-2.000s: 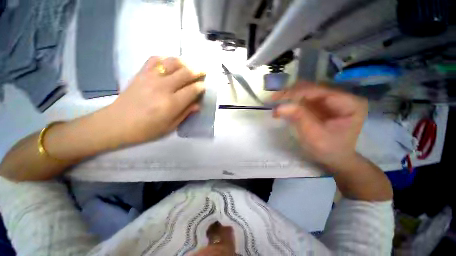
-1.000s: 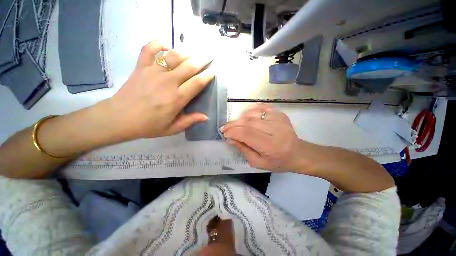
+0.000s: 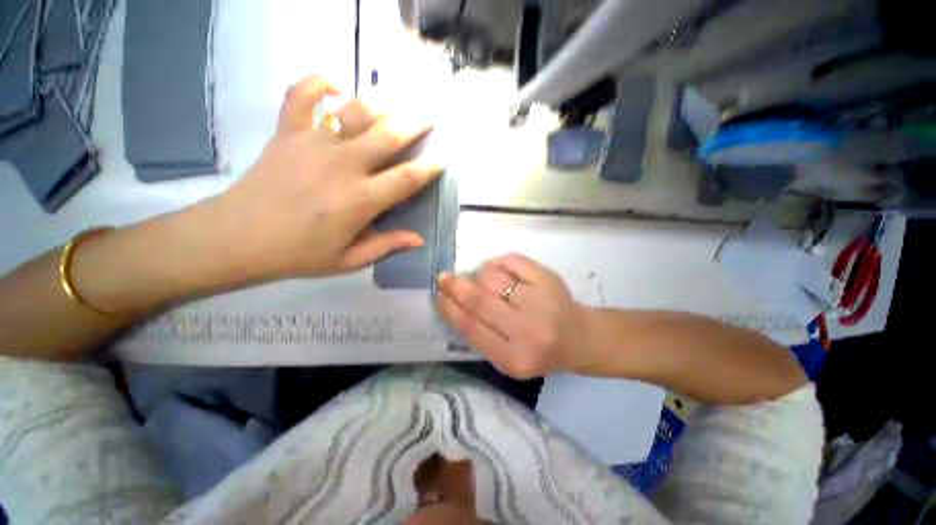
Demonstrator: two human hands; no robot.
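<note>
A grey fabric piece (image 3: 406, 251) lies on the white table below the bright needle area, with a narrow grey strip (image 3: 446, 220) along its right edge. My left hand (image 3: 318, 190) lies flat over the fabric's upper left part, fingers spread and pressing on it. My right hand (image 3: 513, 316) pinches the lower end of the narrow strip between thumb and fingers. The sewing machine head (image 3: 467, 26) is above. The presser foot and needle are lost in the glare.
Stacked grey panels (image 3: 169, 92) and a bundle of grey pieces (image 3: 51, 154) lie at left. A grey-blue block (image 3: 575, 147), a grey piece (image 3: 627, 128) and a blue disc (image 3: 770, 140) are right of the needle. Red-handled scissors (image 3: 857, 279) lie far right. A printed scale (image 3: 257, 328) runs along the front edge.
Two seconds ago my right hand held a thin dark strip right of the fabric. It has since moved left to the fabric's right edge, then slightly down. My left hand stays on the fabric.
</note>
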